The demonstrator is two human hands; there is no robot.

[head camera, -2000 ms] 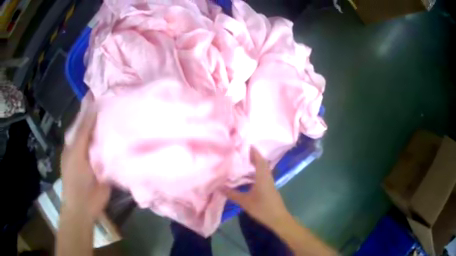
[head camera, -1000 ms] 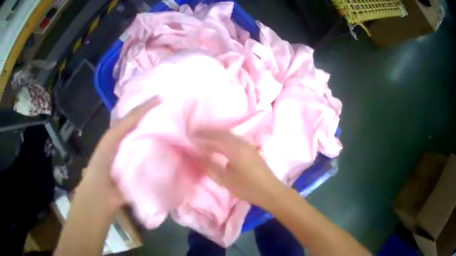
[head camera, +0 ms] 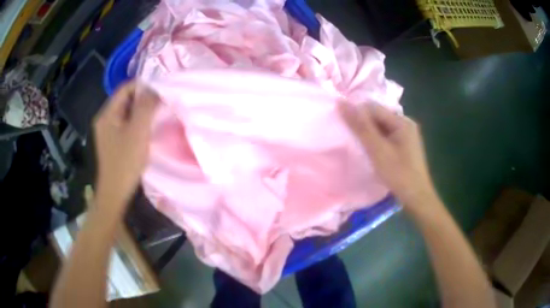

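A pale-pink glossy cloth panel (head camera: pixel 241 114) is stretched between my two bare hands. My left hand (head camera: pixel 125 135) pinches its upper left corner. My right hand (head camera: pixel 389 147) grips its upper right part. Both hands are slightly blurred, and the fingertips are partly hidden by the cloth. Below and behind it, a blue basket (head camera: pixel 338 237) holds a loose heap of pink cloth pieces (head camera: pixel 223 36). Part of the heap hangs over the basket's near rim.
A yellow woven basket (head camera: pixel 464 13) sits by a cardboard box (head camera: pixel 506 37) at the top right. An open cardboard box (head camera: pixel 512 234) is at the lower right on the green floor (head camera: pixel 446 162). A white and brown box (head camera: pixel 129 261) lies lower left. The wearer's legs show below.
My hands were gathering bunched cloth close together; they have moved apart, and the panel is now spread out between them. My right hand has moved to the right and up.
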